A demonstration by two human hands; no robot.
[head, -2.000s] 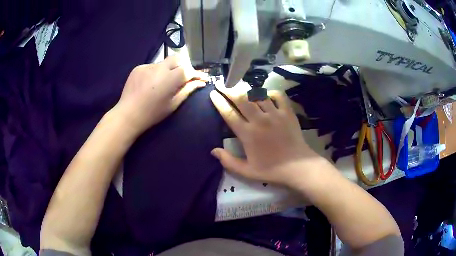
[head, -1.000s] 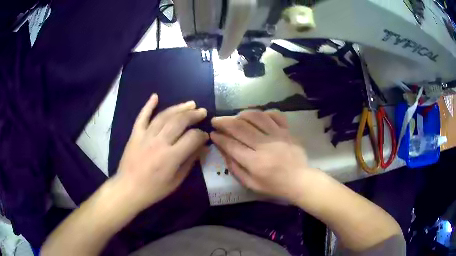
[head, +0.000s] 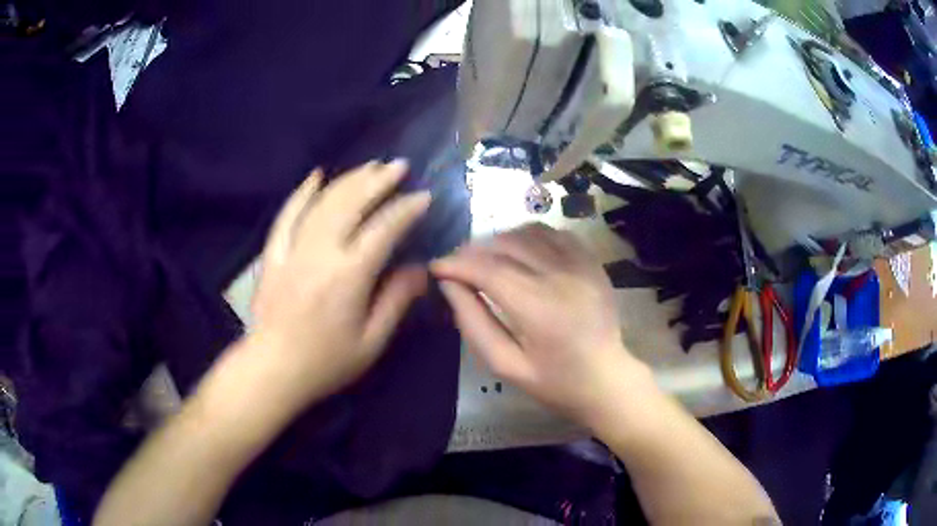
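A large dark purple cloth (head: 401,411) lies on the white bed, left of the needle area of the white sewing machine (head: 709,113). My left hand (head: 334,272) lies on the cloth, fingers spread, with its thumb and forefinger near the right edge. My right hand (head: 539,313) pinches the cloth's right edge between thumb and forefinger, close to my left fingertips. Both hands are slightly blurred. The cloth edge lies left of the machine's foot area, and the exact hold of my left fingers is partly hidden.
Dark fabric strips (head: 678,241) are piled under the machine arm. Scissors with orange and red handles (head: 758,339) lie right of them, beside a blue tray (head: 840,329) holding a clear bottle (head: 848,347). More dark cloth (head: 92,257) drapes at the left.
Both hands have moved from beside the foot towards the front table edge. The cloth has come away from the foot and has shifted, now covering more of the bed at the left.
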